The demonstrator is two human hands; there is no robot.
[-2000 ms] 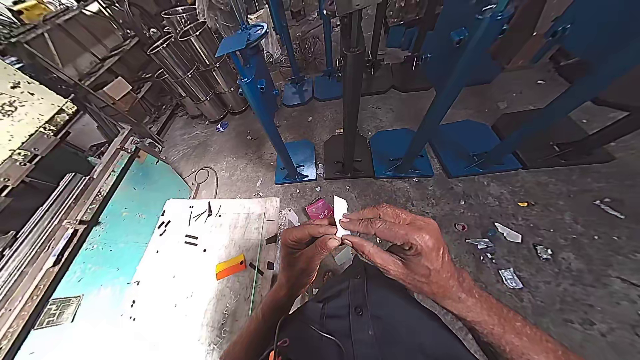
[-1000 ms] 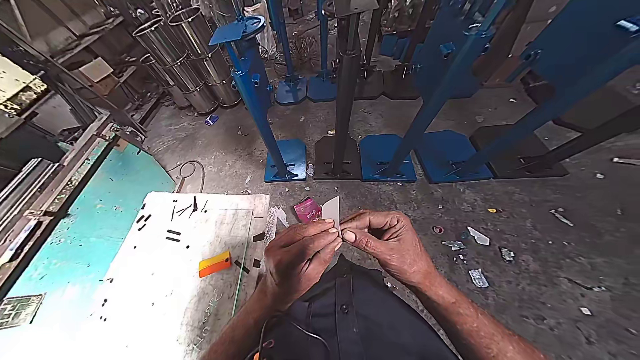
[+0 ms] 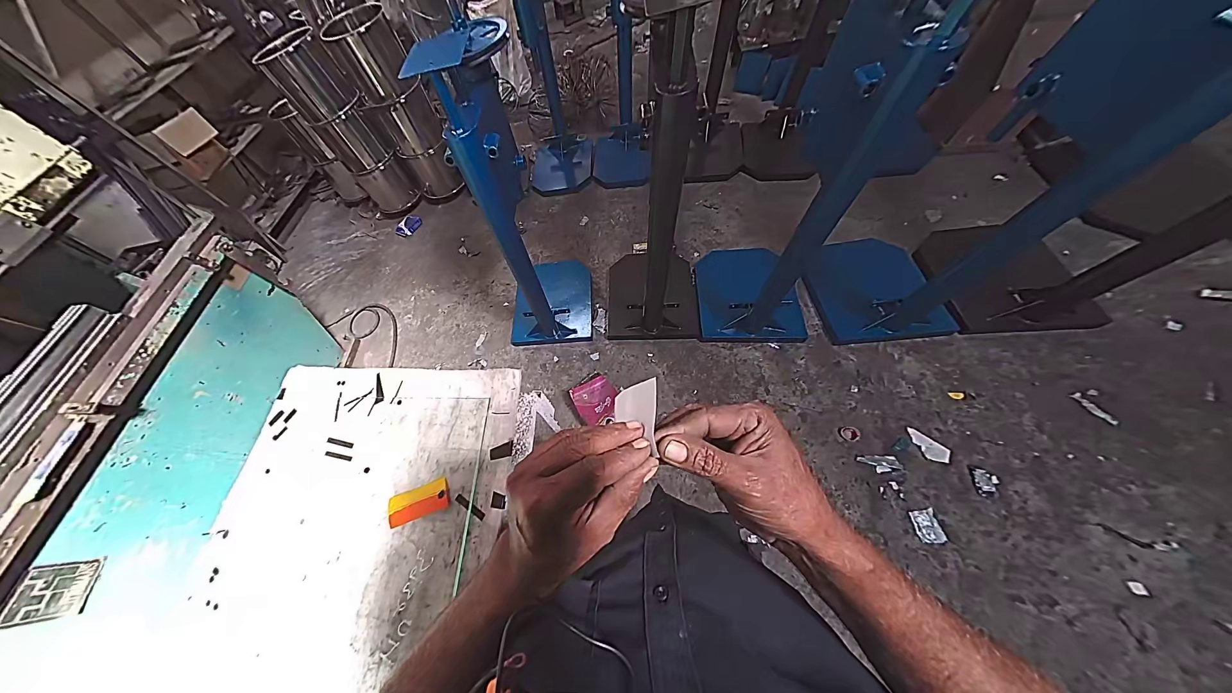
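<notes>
A small pale folded piece of paper or card [image 3: 636, 409] stands upright between my hands, above my lap. My left hand [image 3: 576, 496] pinches its lower left part between thumb and fingers. My right hand [image 3: 746, 462] grips the lower right edge with thumb and bent forefinger. Just behind the piece lies a magenta packet [image 3: 590, 398]. On the white sheet [image 3: 337, 539] to the left, a yellow and orange block [image 3: 419, 501] lies among small black strips [image 3: 339, 449].
Blue and black metal stands with flat base plates [image 3: 751, 289] line the floor ahead. Shiny metal cylinders [image 3: 361, 106] stand at the back left. A turquoise panel in a frame [image 3: 192, 385] adjoins the white sheet. Foil and paper scraps [image 3: 927, 526] litter the floor at right.
My left fingers have come across the lower part of the pale piece, which stood more exposed two seconds ago. My right fingers have drawn back to its lower right edge.
</notes>
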